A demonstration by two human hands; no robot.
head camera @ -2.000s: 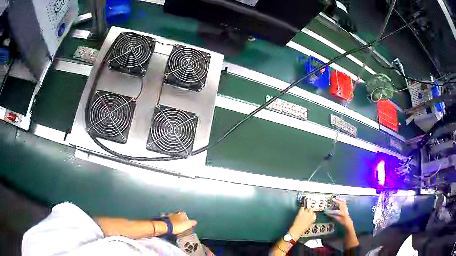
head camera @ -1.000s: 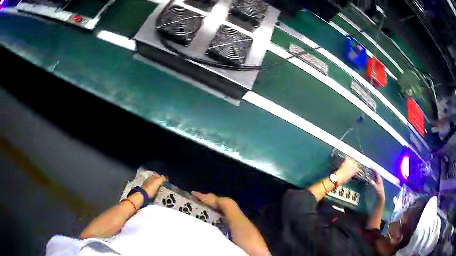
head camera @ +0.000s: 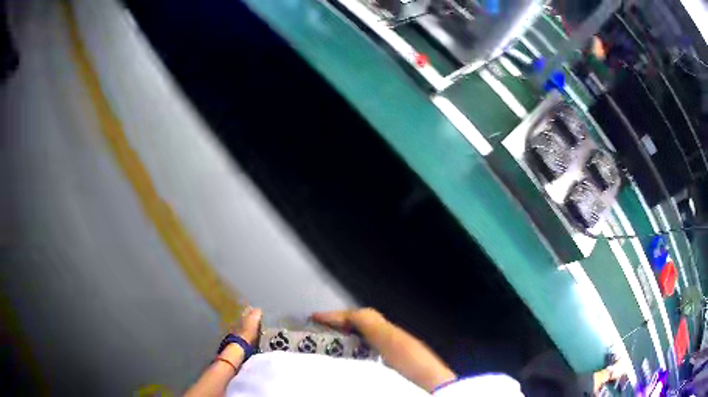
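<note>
A stack of four-hole metal panels (head camera: 308, 343) is at the bottom centre, close to my body and off the bench. Its upper face shows a row of dark round cut-outs. My left hand (head camera: 249, 324), with a dark band at the wrist, holds the stack's left end. My right hand (head camera: 341, 319) lies along the far edge towards the right end, fingers pointing left. My white clothing hides the near edge. The picture is blurred, so the fingertips are unclear.
The green bench (head camera: 458, 205) runs diagonally to the right, with a four-fan cooling unit (head camera: 548, 186) on it. A grey floor with a yellow line (head camera: 140, 174) is at left. Red bins (head camera: 668, 279) stand far right. Another person's hand (head camera: 609, 375) shows at the lower right.
The view has swung left towards the floor, so the bench and cooling unit now appear further right. Two seconds ago only my left hand showed at the panels; both hands have since come to them.
</note>
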